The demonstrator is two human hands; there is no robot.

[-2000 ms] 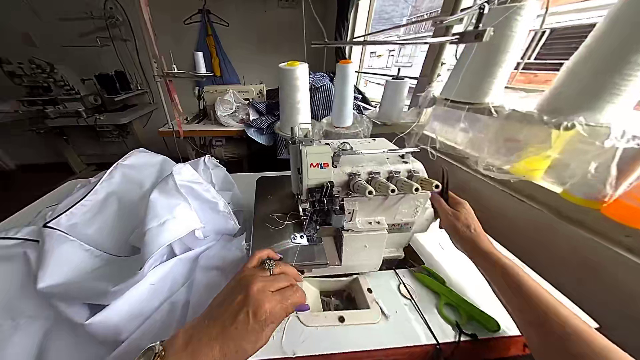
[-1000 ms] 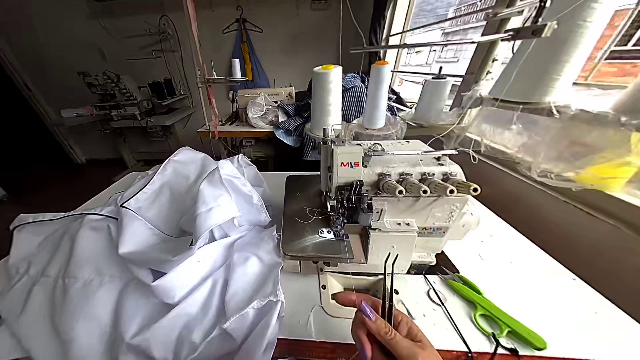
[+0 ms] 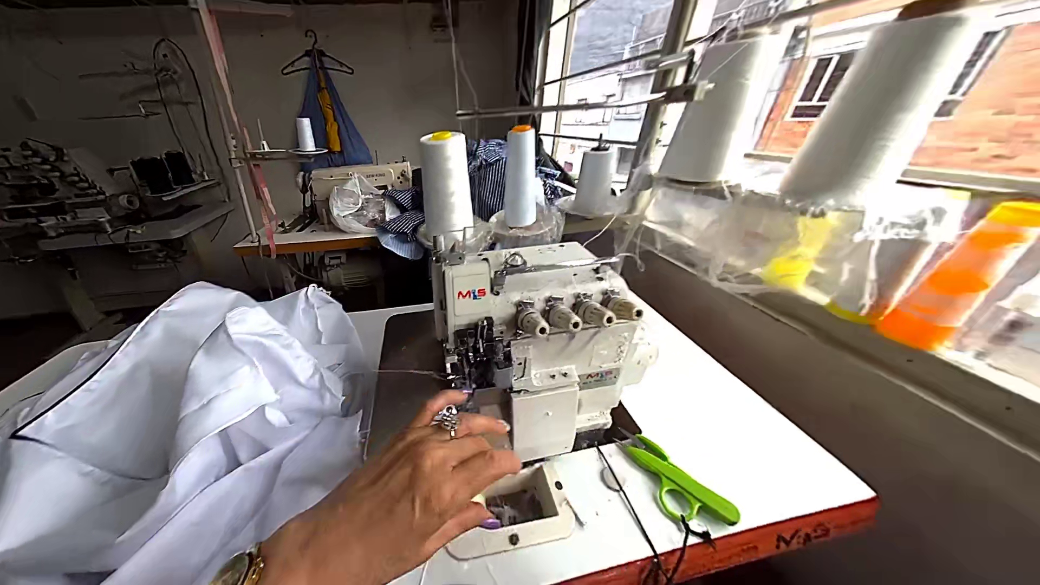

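An overlock sewing machine (image 3: 552,341) stands on a white table. My left hand (image 3: 414,479), wearing a ring and a watch, reaches to the front of its needle and presser foot area, fingers spread and bent; the index fingertip is close to the mechanism, and whether it touches cannot be told. No held object shows in it. Below the fingers is a recessed tray (image 3: 548,524) in the table. White fabric with dark piping (image 3: 236,390) lies heaped left of the machine, with thin threads between it and the needle area. My right hand is out of view.
Green-handled thread snips (image 3: 686,483) tied to a black cord lie at the right front, by the red table edge (image 3: 812,528). Thread cones (image 3: 446,183) stand behind the machine. More large cones (image 3: 861,106) and plastic-wrapped ones line the window side.
One second ago a hand held black tweezers in front of the machine; that hand and the tweezers are out of view. My left hand has come in at the needle area.
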